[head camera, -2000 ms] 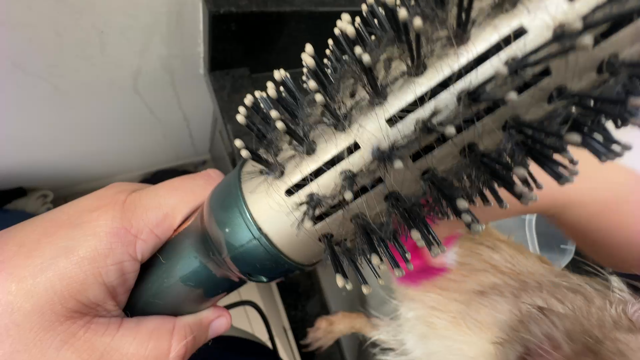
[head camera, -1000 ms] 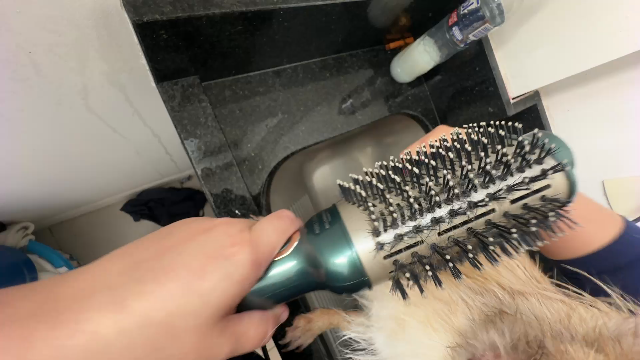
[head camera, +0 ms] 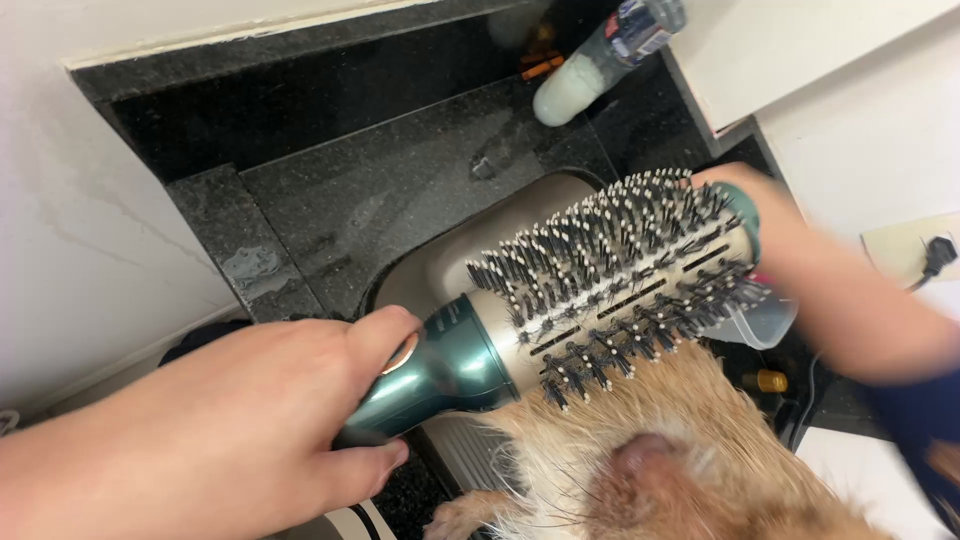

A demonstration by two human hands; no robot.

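Note:
My left hand (head camera: 300, 420) grips the teal handle of a hot-air hair brush (head camera: 615, 285), with the thumb below the handle. Loose hair is caught among its black, pale-tipped bristles. The brush lies slantwise over a dog with tan, damp-looking fur (head camera: 720, 420); whether it touches the coat cannot be told. One paw (head camera: 469, 514) shows at the bottom. From the right, my right hand (head camera: 739, 184) reaches behind the brush's far end, blurred, its fingers mostly hidden. Near the wrist are a clear plastic container (head camera: 769, 319) and a bit of something pink.
A metal sink (head camera: 457, 255) is set in a black stone counter (head camera: 375, 195) behind the brush. A bottle with whitish contents (head camera: 570, 90) and an orange item (head camera: 541, 66) are at the back. On the right are a gold-coloured cap (head camera: 771, 381), a cable and a plugged-in wall outlet (head camera: 900, 247).
The brush, close to the camera two seconds ago, is now farther away and shows its whole bristled head. My left hand keeps hold of its handle. The view has shifted, showing more sink and counter.

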